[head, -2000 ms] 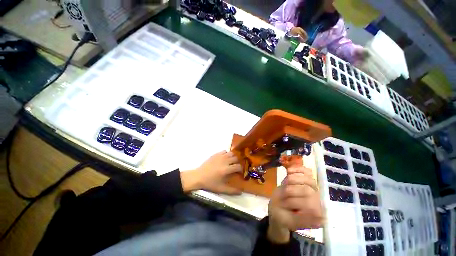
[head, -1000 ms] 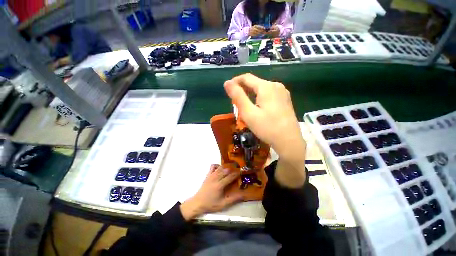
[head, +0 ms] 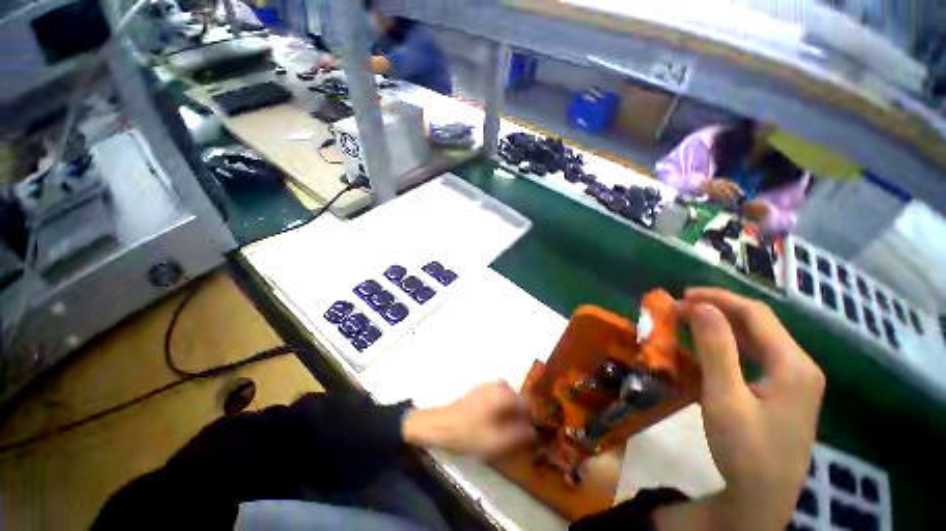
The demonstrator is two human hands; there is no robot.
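Observation:
The orange toggle press fixture (head: 596, 358) stands on the white work sheet (head: 674, 456), its metal clamp linkage (head: 622, 394) in front of the upright plate. My right hand (head: 762, 389) is at the orange press handle (head: 657, 330), which points up; the fingers are curled beside it, and whether they grip it is unclear. My left hand (head: 482, 420) is blurred at the left side of the fixture near the nest; its fingertips are partly hidden, and I cannot tell whether they hold a part. The left blister tray (head: 311, 270) holds rows of small black housings (head: 358, 327).
The right blister tray (head: 877, 479) with black parts is cut off at lower right. A green belt (head: 581, 259) runs behind the bench. Beyond it lie piles of black parts (head: 545, 156) and a person in pink. A grey machine stands at left, with cables below the bench edge.
The view has turned left. My right hand was above the fixture over the handle; now it is at the handle's right side, and the orange grip shows. My left hand stays by the fixture's left side.

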